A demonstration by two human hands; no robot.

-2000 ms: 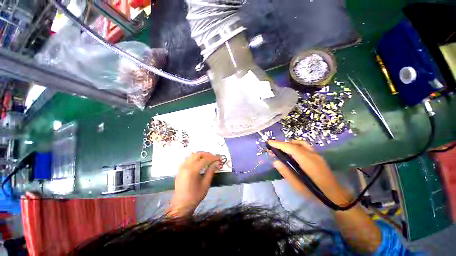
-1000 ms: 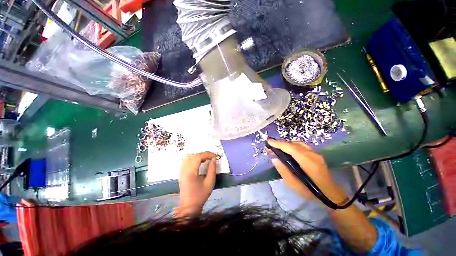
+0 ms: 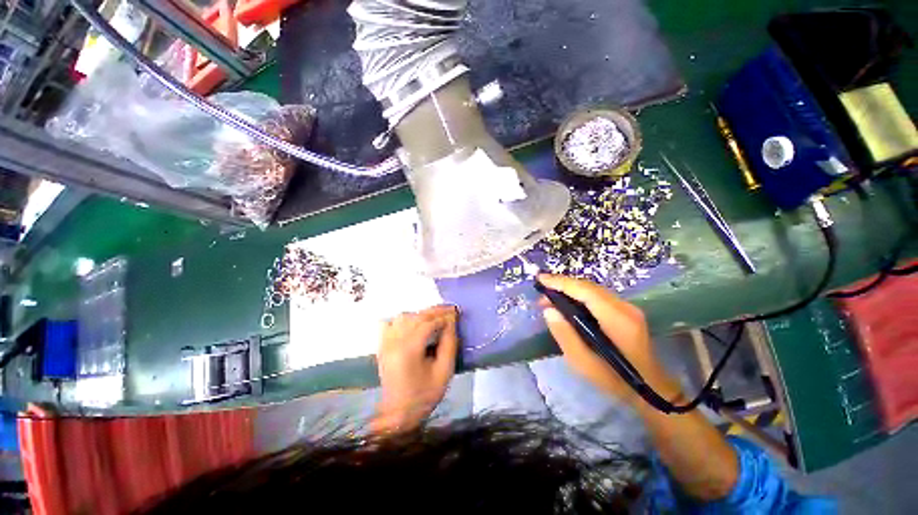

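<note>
My right hand [image 3: 607, 335] holds the black soldering iron [image 3: 611, 354] like a pen, its thin tip pointing up-left at the purple-blue mat [image 3: 487, 324] below the hood. My left hand [image 3: 418, 360] is at the bench's near edge, on the boundary of the white sheet [image 3: 332, 340] and the mat, fingers curled; whether a wire ring is between its fingertips cannot be told. A pile of wire rings [image 3: 320, 276] lies on the sheet. Small components [image 3: 616, 236] are heaped right of the hood. Thin solder wire [image 3: 487, 345] lies near my left hand.
The extractor hood [image 3: 481, 213] hangs just above the hands. Behind are a round tin [image 3: 598, 143] and a plastic bag [image 3: 264, 161]. Tweezers [image 3: 713, 213] and the blue soldering station [image 3: 780, 131] stand right. A metal reel holder [image 3: 223, 371] is left.
My left hand has moved right relative to the sheet, and its fingers have curled in, hiding the ring seen at its fingertips. My right hand keeps the iron near the same part of the mat.
</note>
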